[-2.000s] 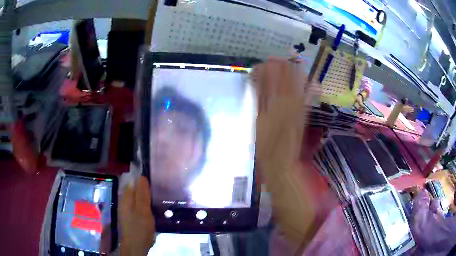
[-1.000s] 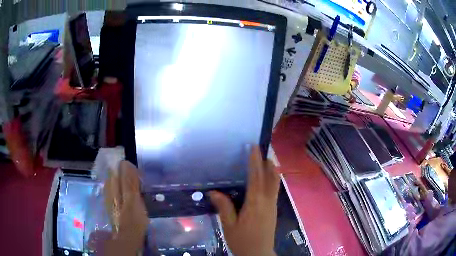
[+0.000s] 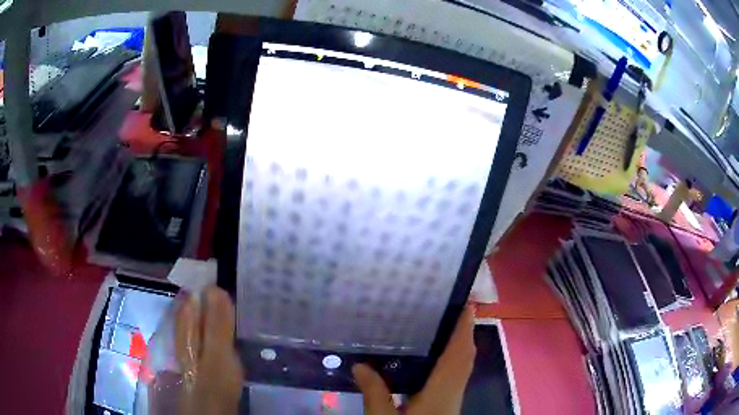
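Note:
A black-framed tablet [image 3: 365,219] is held up, slightly tilted, in front of the upright test chart [image 3: 531,154]. Its screen shows a blurred camera view of rows of characters, with a round white shutter button at the bottom. My right hand [image 3: 433,377] holds its lower right corner, the thumb on the lower frame near the shutter button. My left hand [image 3: 202,352] is at its lower left edge, with white material beside the fingers; its exact grip is partly hidden. Another lit tablet [image 3: 121,348] lies at lower left, and part of one shows below the held tablet.
Stacked tablets [image 3: 624,300] with white sheets stand on the red bench at right. A dark tablet [image 3: 154,207] lies at left, near more piled slabs. Pens [image 3: 601,109] hang by a yellow dotted card [image 3: 608,146] at upper right. A dark tablet [image 3: 490,369] lies at lower right.
The held tablet has tilted clockwise and shifted right. Its screen has gone from a face, through a bright blur, to rows of characters. My right hand has moved from its upper right side to its lower corner.

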